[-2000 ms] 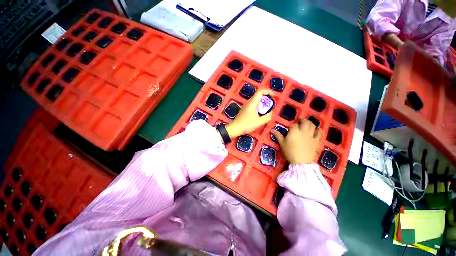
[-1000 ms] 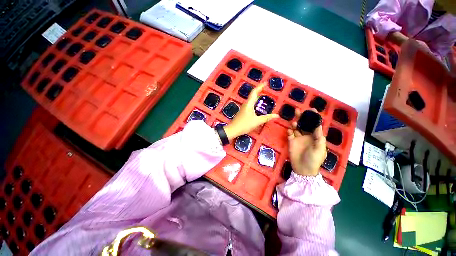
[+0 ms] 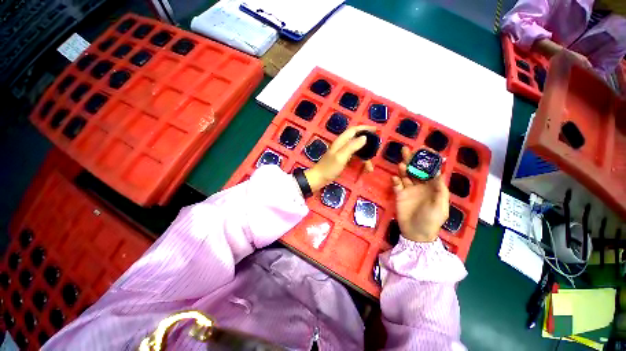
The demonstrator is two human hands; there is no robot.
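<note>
A red-orange pocket tray lies in front of me with dark watch units in many pockets. My right hand holds a watch unit above the tray, face up, its screen lit with white and green. My left hand is at the middle of the tray, thumb and fingers around another dark watch unit; its screen looks dark. Whether that unit is lifted from its pocket is unclear. Some pockets near my hands hold units partly hidden by my fingers and sleeves.
White paper lies under the tray. Stacked red trays stand at the left, a clipboard beyond. A tilted red tray, cables and yellow notes are at the right. A person's pink sleeve shows upper right.
The unit in my right hand, lifted from the tray, has turned from dark to lit. My left fingers, spread beside the lit middle unit, have closed around it, and its screen now looks dark.
</note>
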